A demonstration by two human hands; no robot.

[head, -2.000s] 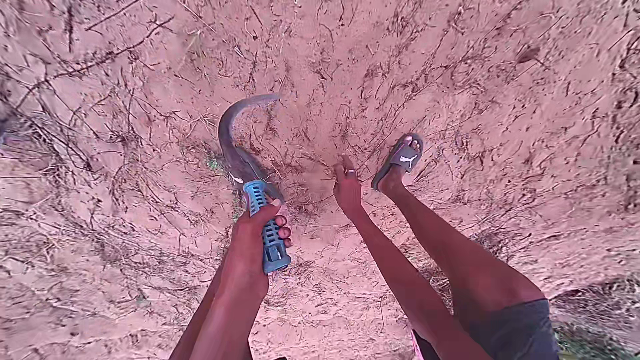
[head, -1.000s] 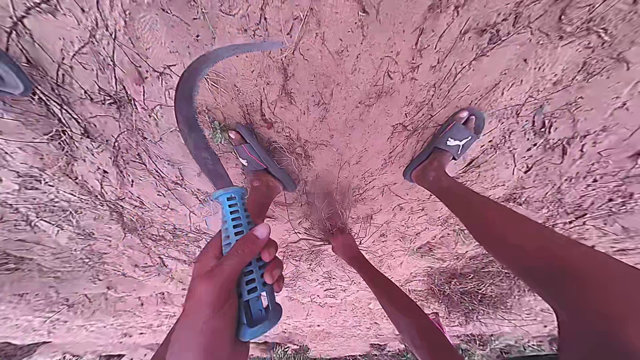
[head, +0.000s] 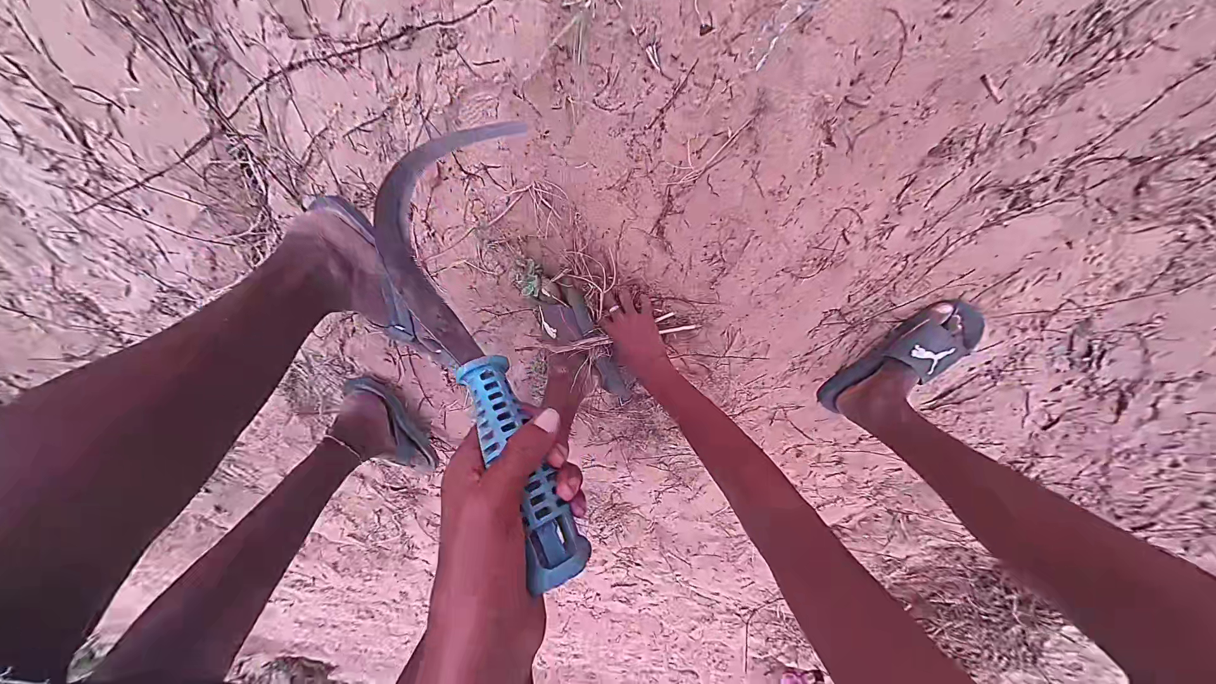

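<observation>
My left hand is closed around the blue slotted plastic handle of a sickle. Its dark curved blade points up and bends right at the tip. Right of it, my right hand is low at the ground, fingers spread, against dry stems beside my slide sandal. Thin pale stems pass by the palm; none is plainly gripped. A small green plant grows at that sandal's toe end.
Another person's legs stand close on the left, with one sandalled foot behind the blade and another below it. My other slide sandal is on the right. Dry twigs and loose grass lie on reddish soil.
The other person's legs have come into view on the left; a second ago only part of a shoe showed at the upper left edge. The sickle has stayed in my left hand throughout.
</observation>
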